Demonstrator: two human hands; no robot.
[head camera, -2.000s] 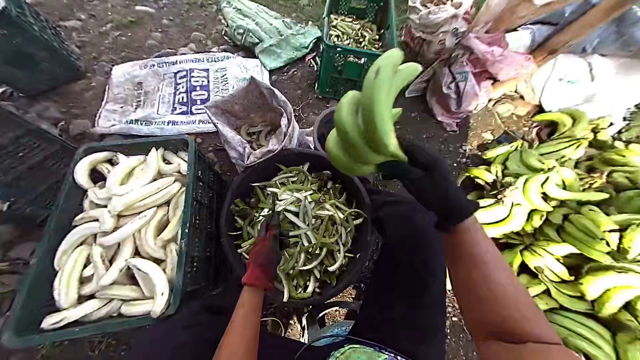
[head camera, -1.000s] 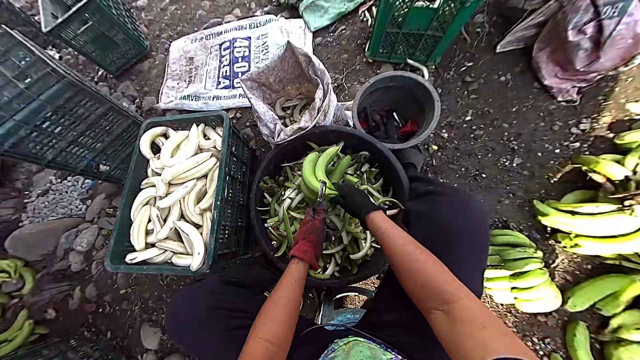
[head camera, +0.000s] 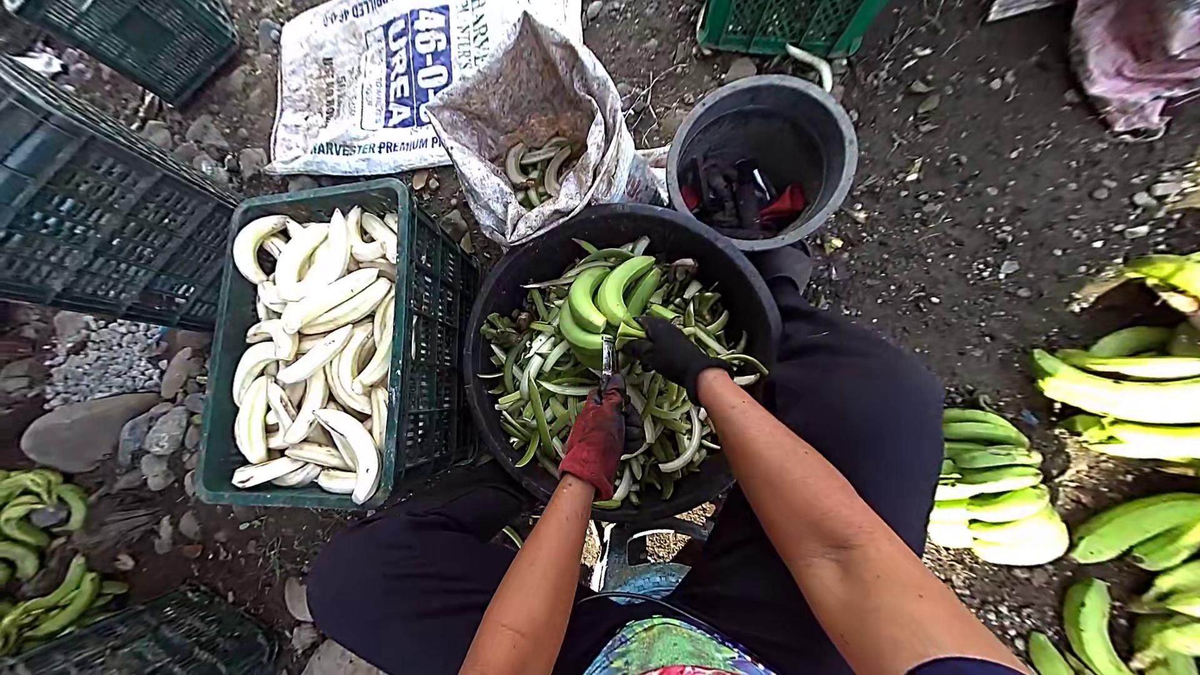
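A bunch of green bananas (head camera: 605, 302) is over a round black tub (head camera: 487, 412) full of green peel strips (head camera: 544, 384). My right hand (head camera: 677, 354), in a black glove, grips the bunch at its stem end. My left hand (head camera: 600, 431), in a red and dark glove, is closed around a small metal-bladed tool (head camera: 608, 356), its blade against the lower part of the bunch. The tool's handle is mostly hidden in the glove. To the left of the tub, a green plastic crate (head camera: 401, 309) holds peeled whitish bananas (head camera: 319, 352).
An open sack (head camera: 478, 122) with some bananas and a grey bucket (head camera: 848, 155) with dark and red items stand beyond the tub. Dark crates (head camera: 103, 197) are at left, a green crate (head camera: 787, 28) at top. Green banana bunches (head camera: 1003, 478) lie at right; stones (head camera: 89, 431) at left.
My right hand has brought the green bunch from the upper right down over the tub, to my left hand with the tool. The view has shifted and tilted down.
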